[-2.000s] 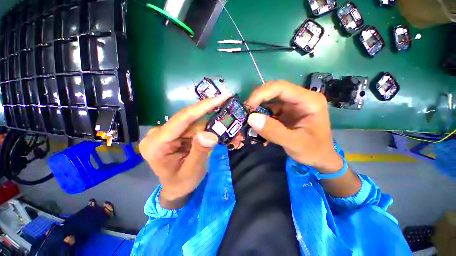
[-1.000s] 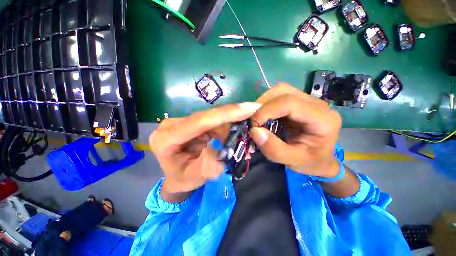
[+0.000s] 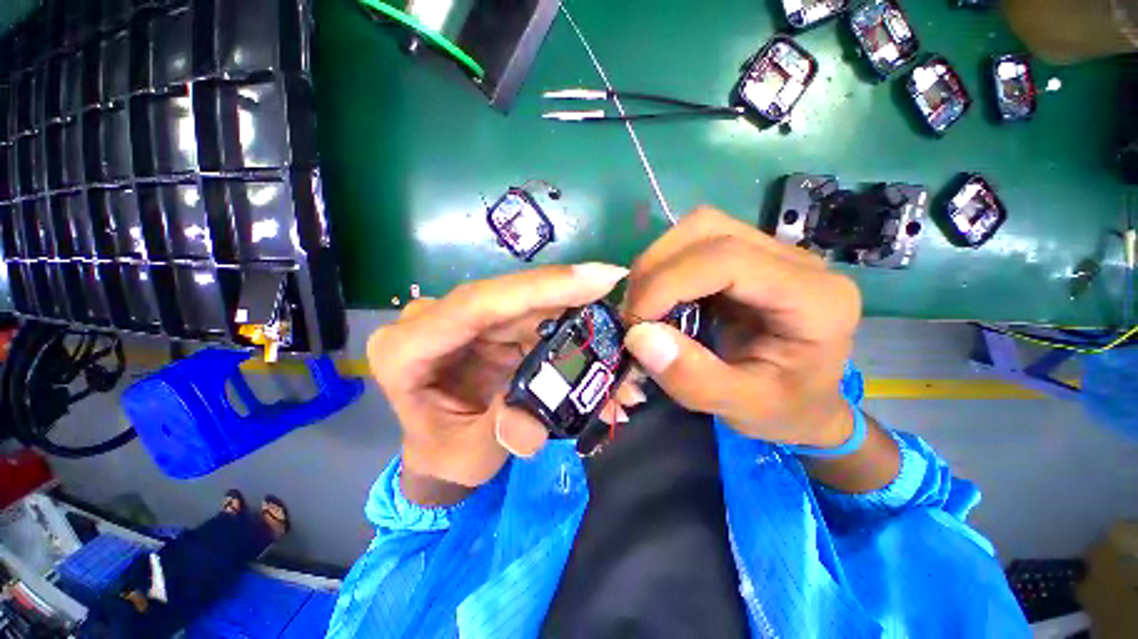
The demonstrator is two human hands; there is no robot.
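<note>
My left hand [image 3: 456,368] holds an open smartwatch case [image 3: 574,375] between thumb and fingers, above my lap. The case is tilted and shows its circuit board, a white rectangle and thin red wires. My right hand [image 3: 749,331] pinches at the case's right edge, where the wires are; its fingertips partly hide what it grips. Another dark case part [image 3: 686,318] shows under my right fingers, mostly hidden.
Black tweezers [image 3: 649,107] lie on the green mat [image 3: 412,137]. Solder wire [image 3: 624,119] runs down behind my right hand. Several open cases [image 3: 520,224] lie around. A holding fixture [image 3: 851,220] is right, a gridded black tray [image 3: 162,162] left, a blue stool [image 3: 187,412] below it.
The case in my left hand was turned edge-on a second ago and now faces up more, its inside visible. My right hand stays at its edge.
</note>
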